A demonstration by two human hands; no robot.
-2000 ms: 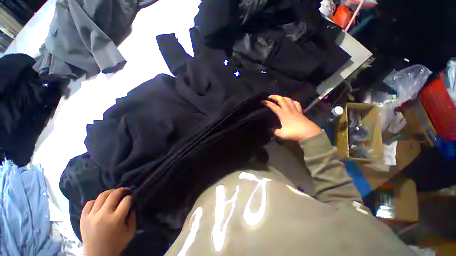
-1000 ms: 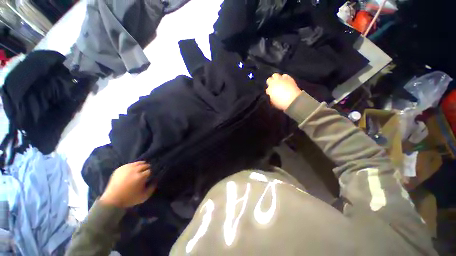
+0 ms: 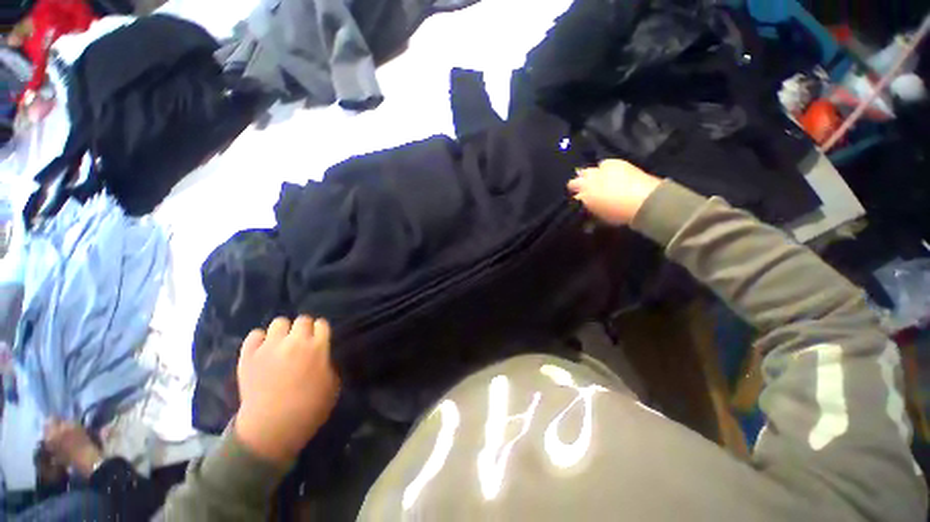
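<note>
A black garment lies in front of me on the white table, with a long folded edge running between my hands. My left hand is closed on the left end of that edge. My right hand pinches the right end with its fingertips. Two narrow black strips stick out from the garment's far side. A small bright dot shows on the cloth near my right hand. The garment's near side is dark and falls towards my body.
A black garment pile lies at the far right. A grey garment lies beyond, a black heap far left, light blue cloth at left. Another person's hand is at lower left. Orange and white items show beyond the table.
The view has shifted left, so the garment appears farther right. Both hands stay at the folded edge. Another person's hand has come into view at lower left.
</note>
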